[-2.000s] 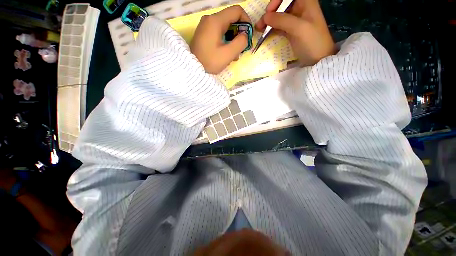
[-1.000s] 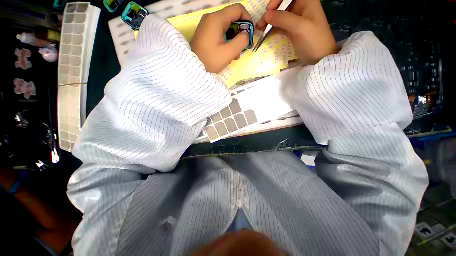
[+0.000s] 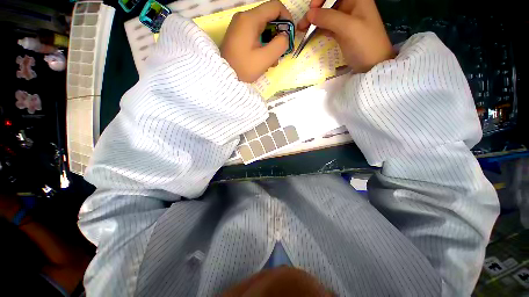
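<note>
My left hand holds a small watch housing, black with a teal-blue rim, between thumb and fingers above the yellow adhesive sheet. My right hand holds silver tweezers like a pen, tip pointing down just right of the housing, over the yellow sheet. Whether the tip grips a piece is too small to tell. Grey square pads on a white strip lie below the hands, beside a bright white backing paper.
Two spare housings lie at the upper left, one in full view. A long pale pad strip lies at left. A slotted white sheet is under the yellow sheet. A clear blister tray is at right. Another person's arm shows lower left.
My left hand and the housing have shifted slightly up. The tweezers' tip has moved slightly up, still beside the housing. Both hands keep their hold.
</note>
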